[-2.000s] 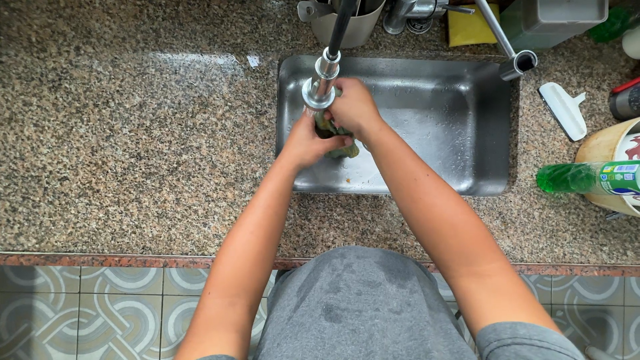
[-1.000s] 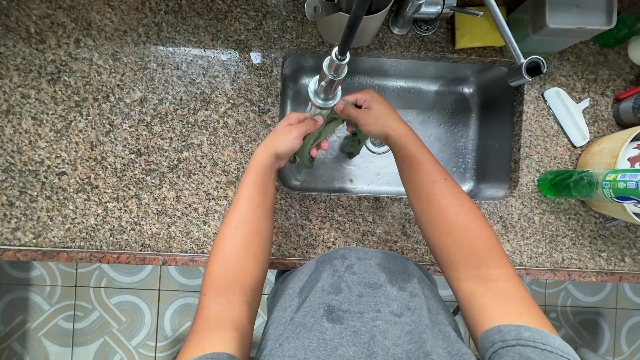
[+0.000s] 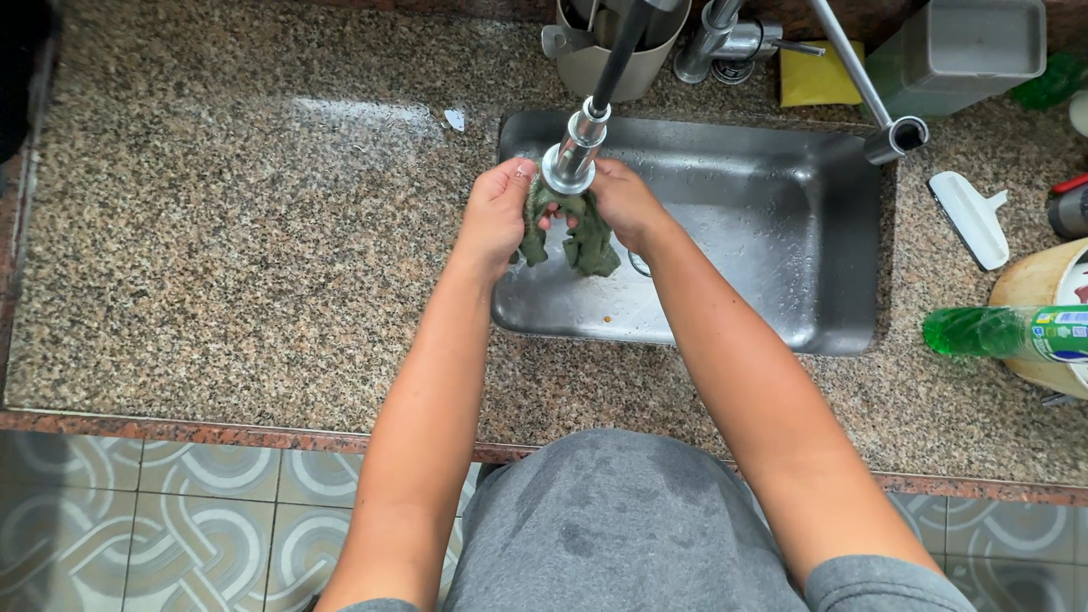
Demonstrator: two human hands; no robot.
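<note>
A wet dark green cloth (image 3: 593, 244) hangs in folds between my two hands, over the left part of a stainless steel sink (image 3: 739, 314). My left hand (image 3: 501, 208) grips its left side with the thumb on top. On the other side, my right hand (image 3: 625, 204) pinches the cloth; its fingertips are partly hidden behind the chrome spray head of the faucet (image 3: 571, 161). That spray head points down just above the cloth. Whether water is flowing cannot be told.
Behind the sink stand a utensil holder (image 3: 625, 72), a chrome faucet base (image 3: 701, 47), a yellow sponge or cloth (image 3: 818, 76) and a grey-lidded container (image 3: 986, 42). To the right lie a white squeegee (image 3: 973, 221) and a green plastic bottle (image 3: 986, 331) by a round wooden-looking container (image 3: 1033, 272).
The cloth was bunched in my hands two seconds ago; it now hangs more spread out. My hands have moved apart around the spray head.
</note>
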